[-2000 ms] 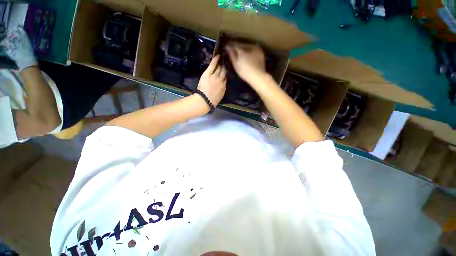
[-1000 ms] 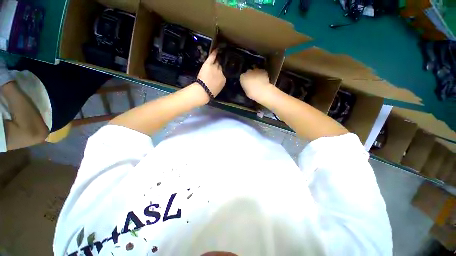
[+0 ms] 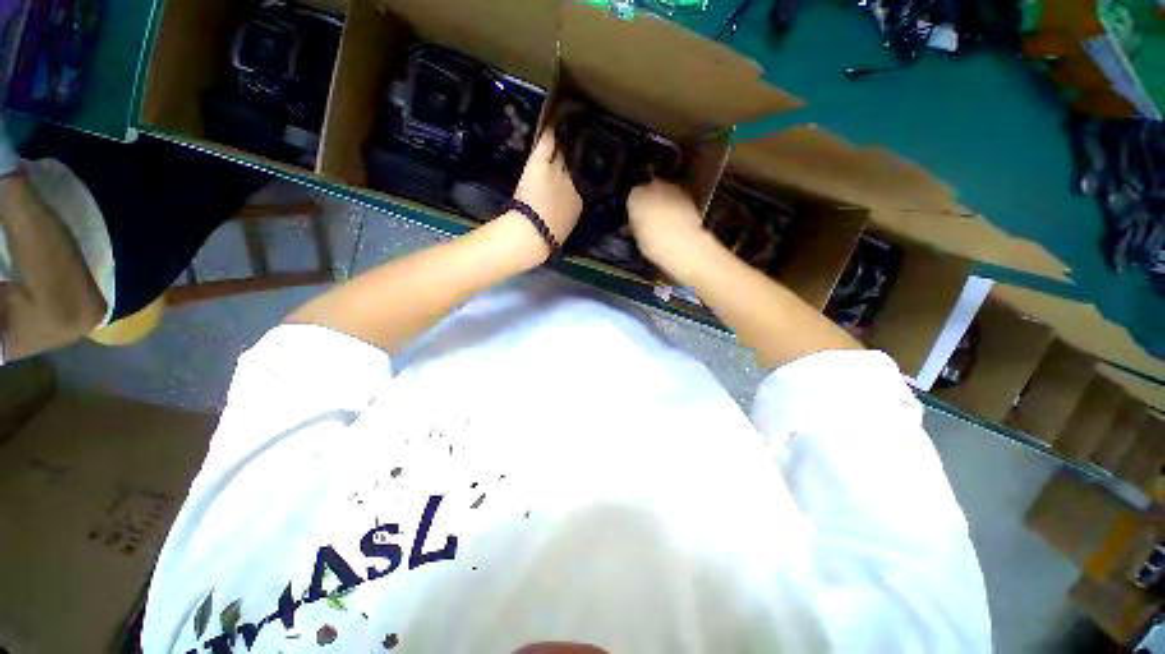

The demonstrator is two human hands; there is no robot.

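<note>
An open brown retail carton (image 3: 639,58) stands in front of me with a black device (image 3: 601,156) inside. My left hand (image 3: 552,192) is at the carton's left side, its fingers down by the device's left edge. My right hand (image 3: 664,220) is inside the carton at the device's right lower edge, its fingers curled and partly hidden. Whether either hand grips the device cannot be told. Cartons on both sides hold similar black devices, one in the carton (image 3: 441,102) to the left.
The cartons stand in a row along the near edge of the green bench (image 3: 882,128). Black accessories (image 3: 939,26) and cables (image 3: 1124,192) lie beyond. A white strip (image 3: 954,335) stands at a carton on the right. A person's arm (image 3: 45,268) is at the far left.
Two seconds ago my blurred right hand was higher over the carton; it has moved down to the device's lower right. The device's face now shows. The other person's gloved hand has left view.
</note>
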